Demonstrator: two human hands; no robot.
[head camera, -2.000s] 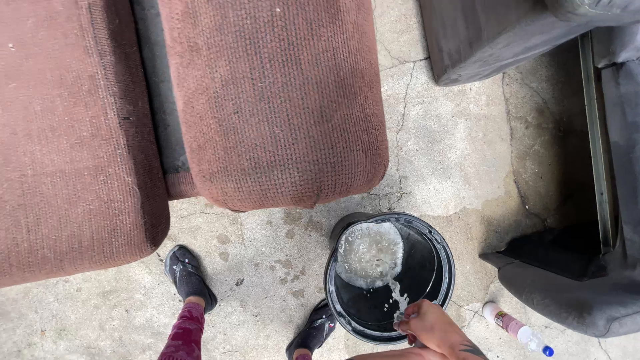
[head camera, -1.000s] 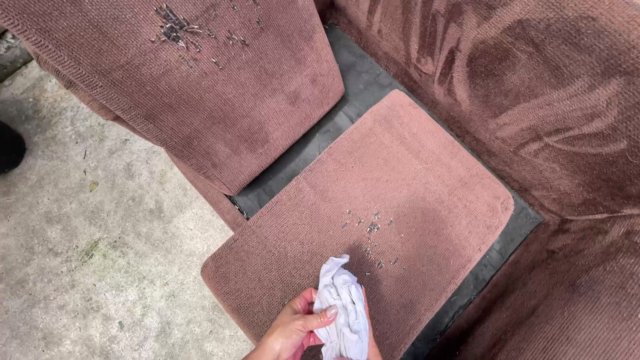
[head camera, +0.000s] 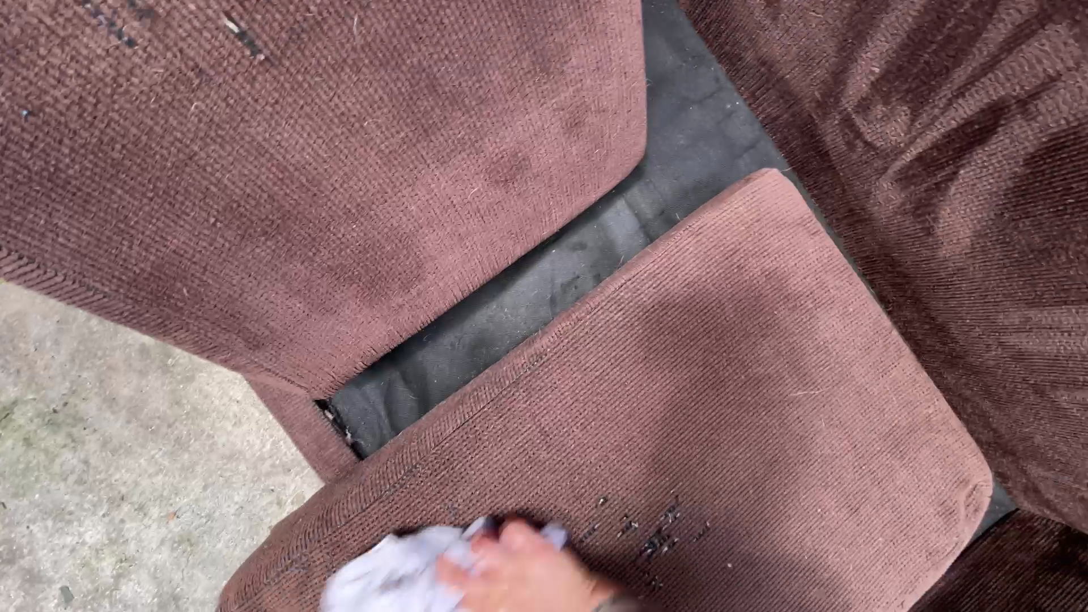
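Note:
Near the bottom edge of the view, my right hand (head camera: 518, 565) is blurred and holds a bunched white cloth (head camera: 395, 569) against the brown ribbed seat cushion (head camera: 765, 382). Just right of my fingers, a patch of small dark marks or bits (head camera: 663, 531) shows on the cushion fabric. A large damp-looking darker area spreads over the cushion's middle. My left hand is out of view.
A second brown cushion (head camera: 382, 170) at the upper left bears worn dark marks. Dark grey lining fabric (head camera: 510, 314) shows between the cushions. The brown sofa backrest (head camera: 960, 170) rises at the right; concrete floor (head camera: 127, 467) lies at the left.
The view has moved from the floor and black bucket to the sofa cushions. One second ago both hands held the white cloth; now only my right hand shows, with the cloth on the cushion.

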